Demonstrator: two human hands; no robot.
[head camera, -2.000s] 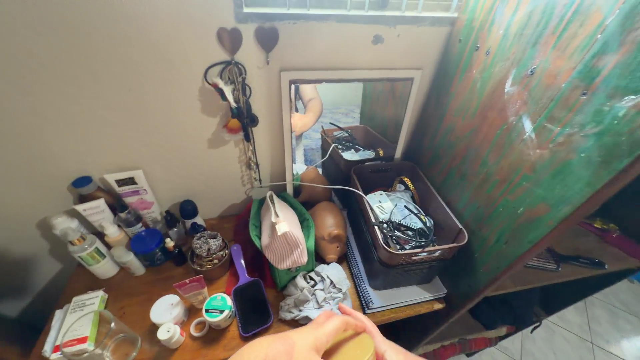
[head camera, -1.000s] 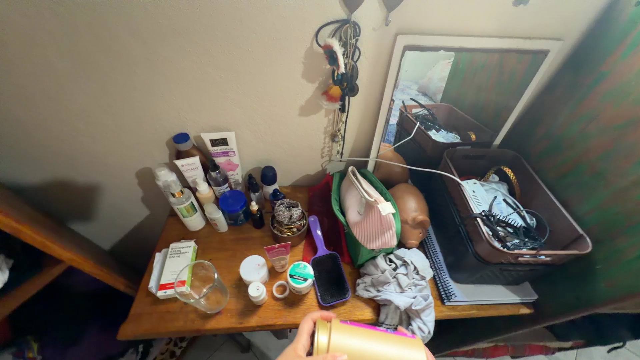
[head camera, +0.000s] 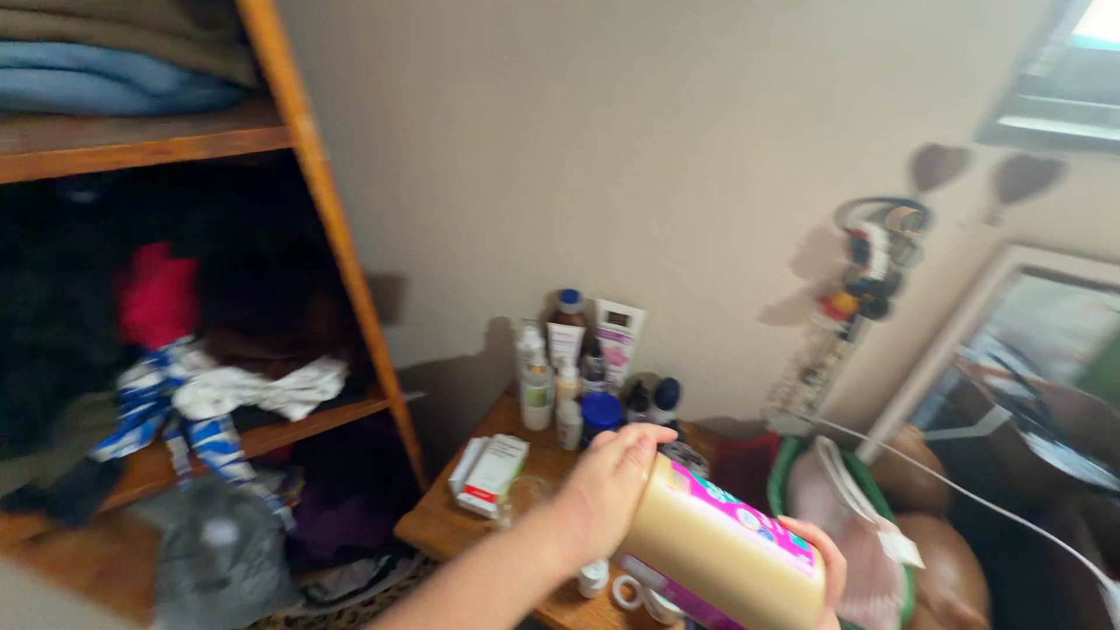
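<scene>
A gold cylindrical container with a pink label (head camera: 722, 560) is held tilted between both hands, above the near part of the wooden table. My left hand (head camera: 617, 490) wraps around its upper left end. At its right end my right hand (head camera: 822, 556) shows only some fingers; the rest is hidden behind the container. Just beyond my left hand stand a blue jar (head camera: 601, 411), small bottles and a white and purple tube (head camera: 619, 341). A white box (head camera: 497, 472) lies left of the hand, beside a clear glass (head camera: 528, 497).
An open wooden shelf (head camera: 332, 227) with folded and loose clothes stands at the left. On the right are a green pouch (head camera: 787, 464), a brown rounded figure (head camera: 945, 560), a white cable and a framed mirror (head camera: 936, 350). Hair ties and necklaces (head camera: 862, 280) hang on the wall.
The view has swung left, bringing the clothes shelf in. The container, partly seen at the lower edge before, is now higher in view and tilted, with both hands still on it.
</scene>
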